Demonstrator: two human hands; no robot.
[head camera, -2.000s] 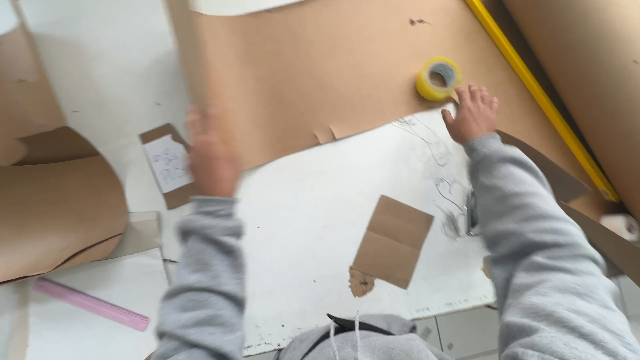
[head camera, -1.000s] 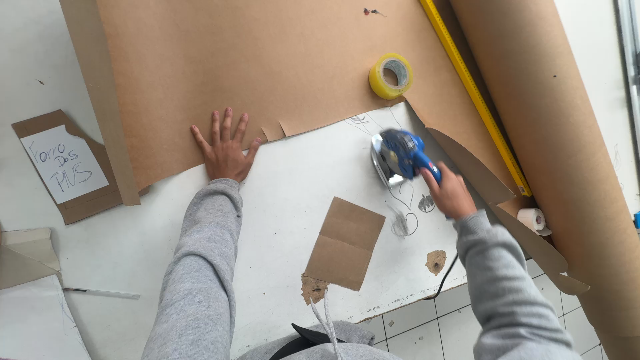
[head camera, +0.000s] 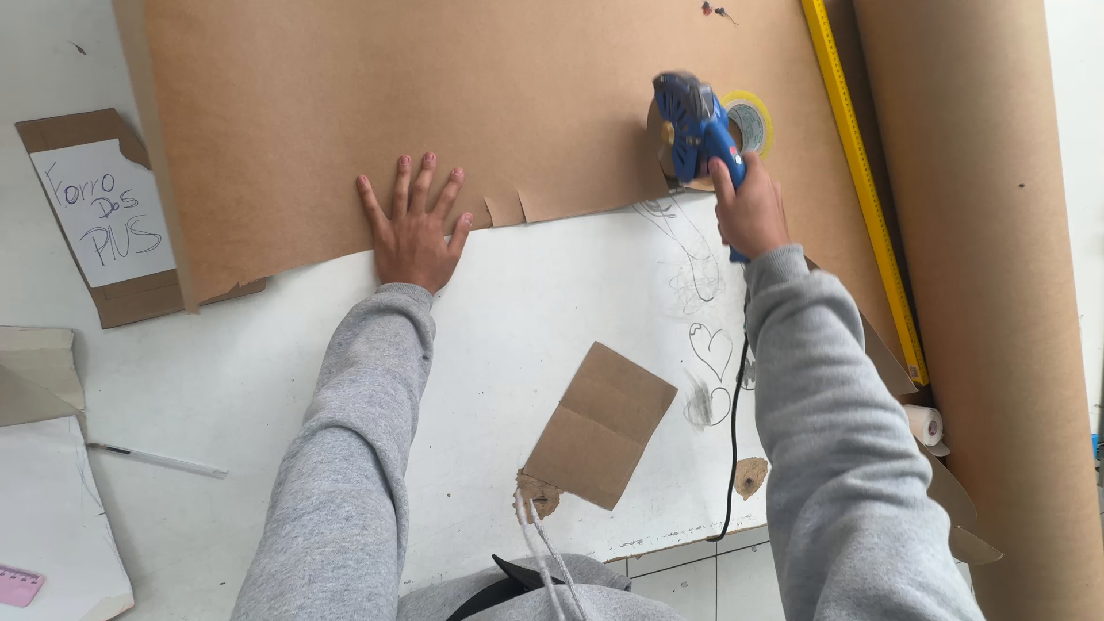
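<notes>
My left hand (head camera: 419, 228) lies flat with spread fingers on the lower edge of a brown kraft paper sheet (head camera: 414, 95). In my right hand (head camera: 752, 205) is the handle of a blue electric rotary cutter (head camera: 690, 129), its round blade side over the paper near the sheet's lower edge. A roll of yellow-edged tape (head camera: 759, 121) sits just behind the tool, partly hidden by it. Two short slits show in the paper's edge to the right of my left hand. The cutter's black cord (head camera: 734, 431) runs down over the table's front edge.
A yellow ruler (head camera: 862, 181) lies beside a big kraft paper roll (head camera: 975, 216) at right. A small white roll (head camera: 925, 424) is near its end. A folded brown paper piece (head camera: 604, 423) lies on the white table (head camera: 345, 388). At left are a cardboard piece with writing (head camera: 65, 134) and a pen (head camera: 164, 461).
My right hand, resting without a tool two seconds ago, held the cutter one second ago and has since moved it up onto the paper beside the tape. My left hand stays on the sheet's edge.
</notes>
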